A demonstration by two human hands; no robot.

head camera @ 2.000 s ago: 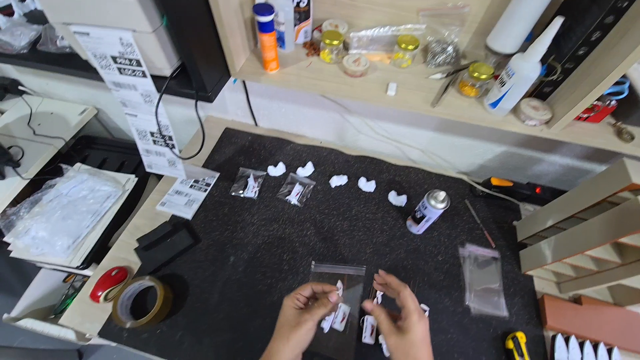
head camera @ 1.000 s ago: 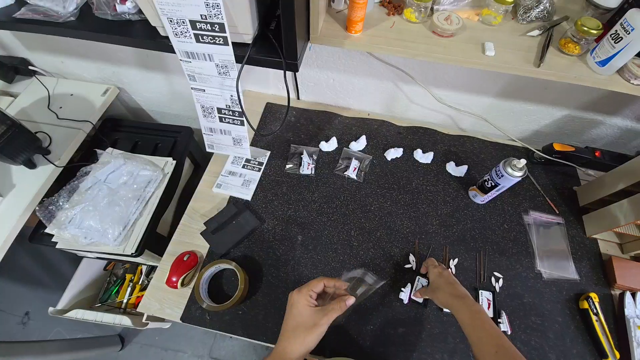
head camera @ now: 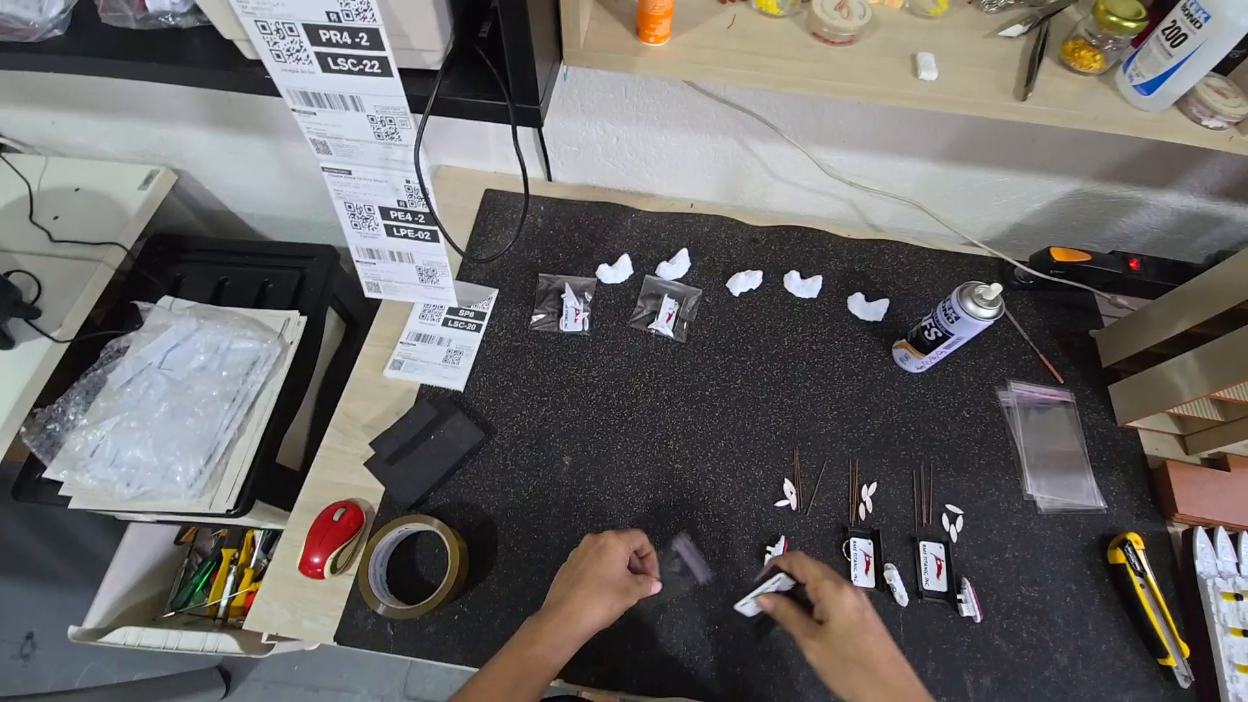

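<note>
My left hand (head camera: 606, 577) pinches a small clear plastic bag (head camera: 688, 560) near the front edge of the black mat (head camera: 624, 429). To its right, my right hand (head camera: 829, 609) grips a small dark-edged piece with a white face (head camera: 763, 593), held tilted. Just behind that hand lies a small white and red part (head camera: 775, 549). Two black pieces with white printed plates, one (head camera: 862, 563) and another (head camera: 933, 567), lie further right, beside small white boat-like parts (head camera: 968, 600). Thin brown rods (head camera: 855, 490) and white leaf-shaped bits (head camera: 867, 500) lie behind them.
Filled bags (head camera: 666, 309) and white lumps (head camera: 801, 285) line the back. A spray can (head camera: 948, 327) and clear bags (head camera: 1055, 447) are at right, with a yellow utility knife (head camera: 1149, 604). Packing tape (head camera: 412, 566), a red mouse (head camera: 333, 539) and black foam pieces (head camera: 426, 448) are left.
Since one second ago, my right hand has lifted a small piece from the mat and brought it leftward, toward the bag in my left hand.
</note>
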